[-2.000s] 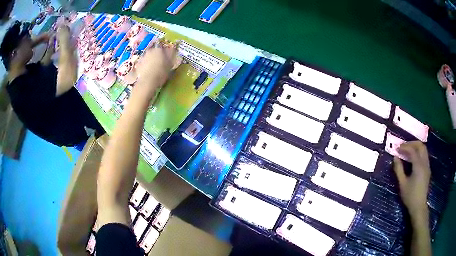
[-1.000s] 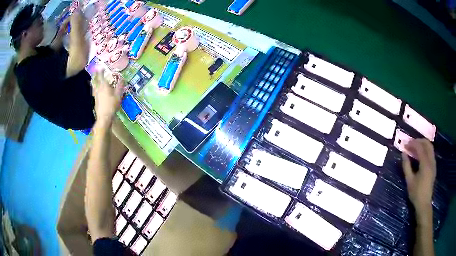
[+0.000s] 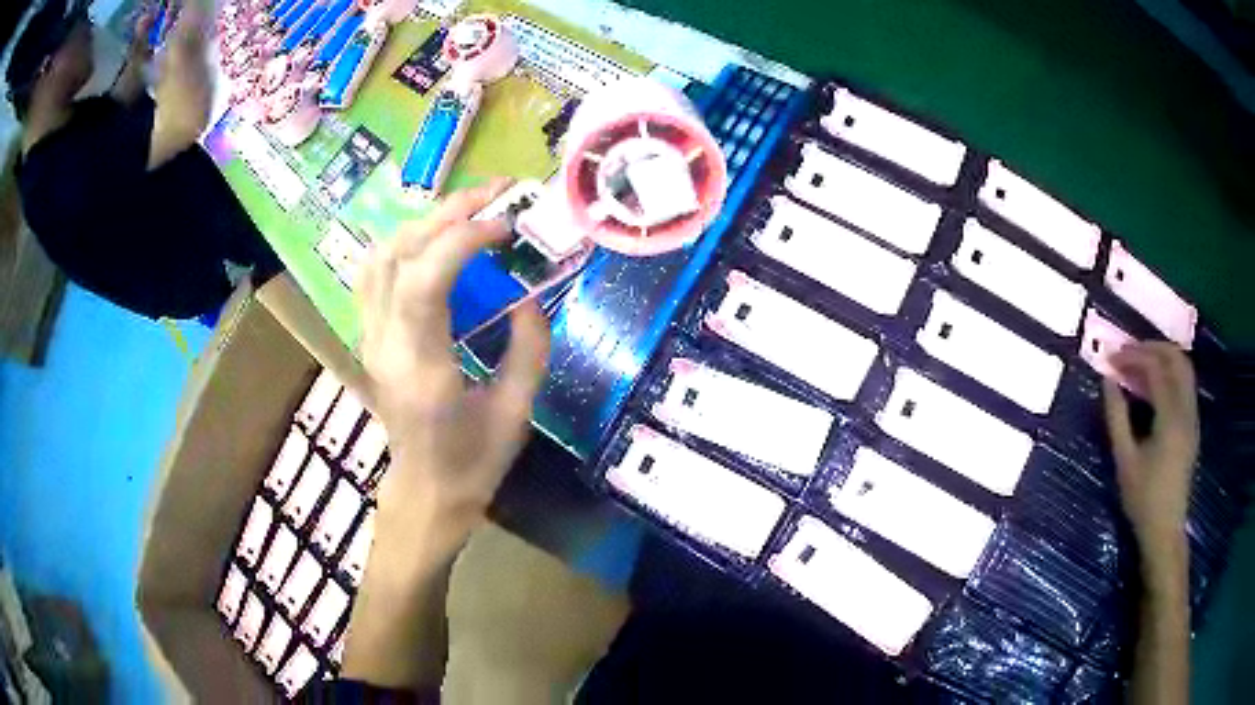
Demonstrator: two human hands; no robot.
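My left hand (image 3: pixel 447 344) holds an open handheld fan unit (image 3: pixel 644 179) by its handle, above the bench. Its round pink head points right, and a blue battery shows between my fingers. My right hand (image 3: pixel 1153 413) has its fingertips on a pale-pink handle cover (image 3: pixel 1105 342) at the right side of the black blister tray (image 3: pixel 1053 551). Other covers (image 3: pixel 798 331) lie in rows in the tray, each with a small dark slot near one end.
Another open fan unit (image 3: pixel 438 135) lies on the yellow-green mat (image 3: pixel 530 117), with grouped fans behind. A blue slotted rack (image 3: pixel 750 117) borders the tray. A carton (image 3: pixel 207 468) holding more covers is below the bench. A person in black (image 3: pixel 117 248) is at the left.
My left hand has moved right and towards me, bringing a fan unit from the mat's left edge. My right hand stays at the same cover. The view has shifted slightly.
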